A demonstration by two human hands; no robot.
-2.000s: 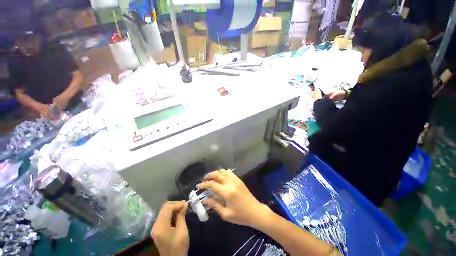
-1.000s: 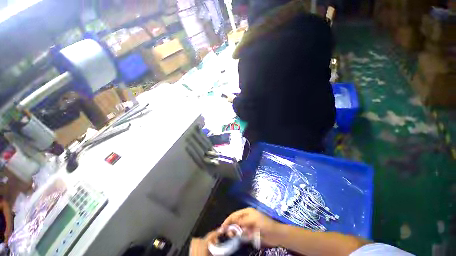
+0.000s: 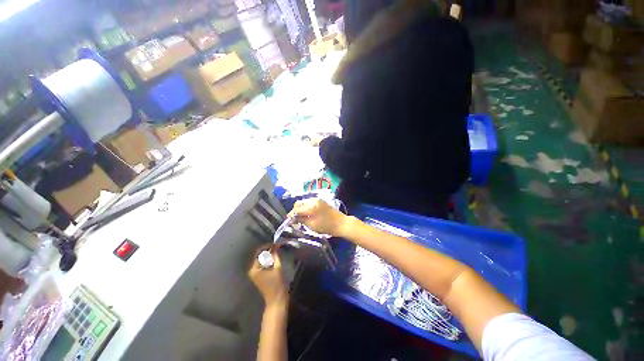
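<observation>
My left hand (image 3: 270, 280) is closed on one end of a small white coiled cable (image 3: 283, 229), with a pale end showing at the fingers. My right hand (image 3: 314, 216) grips the other side of the coil. Both hands are at the tying head (image 3: 263, 214), the metal slots and prongs at the right end of the off-white winding machine (image 3: 191, 247). Whether the coil sits in a slot is hidden by my fingers. The blue tray (image 3: 494, 240) below my right forearm holds several coiled cables (image 3: 424, 310).
A person in dark clothes (image 3: 406, 106) is beyond the tray. The control panel (image 3: 81, 328) and red switch (image 3: 126, 249) are on the machine top. A white spool with blue flanges (image 3: 92, 95) hangs at upper left. Another blue bin (image 3: 482, 148) stands on the green floor.
Both hands have moved up and forward with the coil, from low in front of the machine to the tying head. The view has turned right since the earliest frame.
</observation>
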